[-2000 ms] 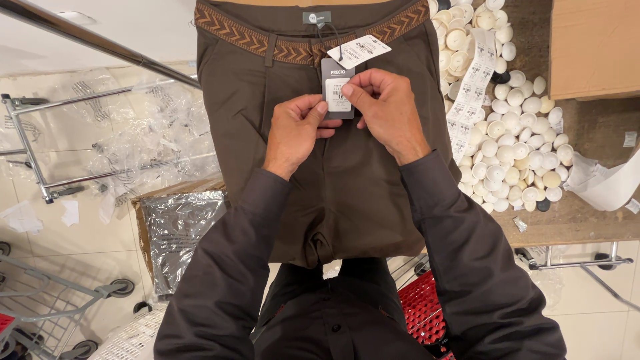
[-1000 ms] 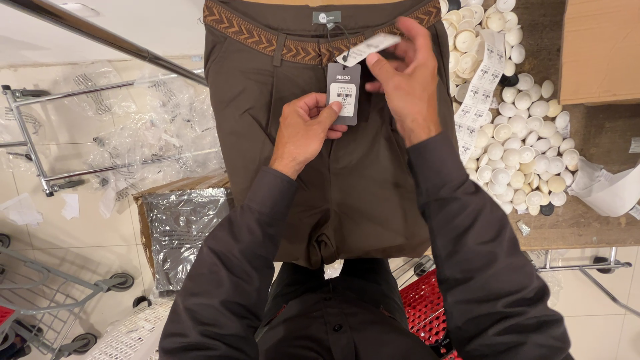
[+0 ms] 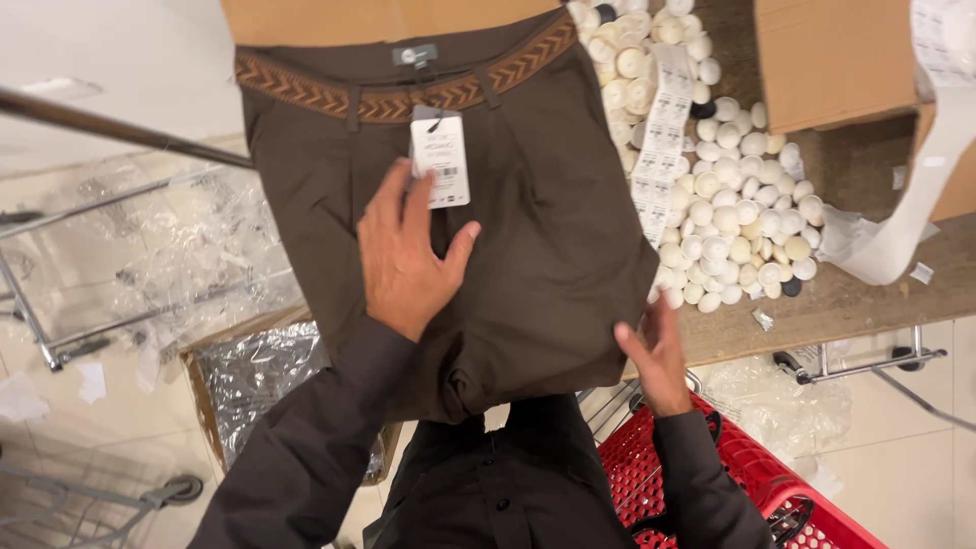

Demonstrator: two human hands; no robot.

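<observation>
Dark brown trousers (image 3: 526,290) lie folded before me, with an orange and brown woven belt (image 3: 381,105) through the loops. A white paper hang tag (image 3: 450,171) with a printed code hangs from the waistband over a grey tag that is mostly hidden. My left hand (image 3: 412,244) rests on the trouser front with fingers spread, its fingertips at the tag's lower left edge. At the folded trousers' lower right edge is my right hand (image 3: 657,354), fingers apart; whether it grips the cloth cannot be told.
Many white security tag discs (image 3: 724,213) and a strip of printed labels (image 3: 662,145) lie on a wooden table (image 3: 747,335), beside a cardboard box (image 3: 831,61). A red plastic basket (image 3: 732,473) stands below. At left are an open carton with plastic (image 3: 259,381) and a metal rack (image 3: 114,328).
My left hand has let go of the grey tag. My right hand has left the white tag and moved down to the trousers' lower right edge. The white tag now hangs over the grey one.
</observation>
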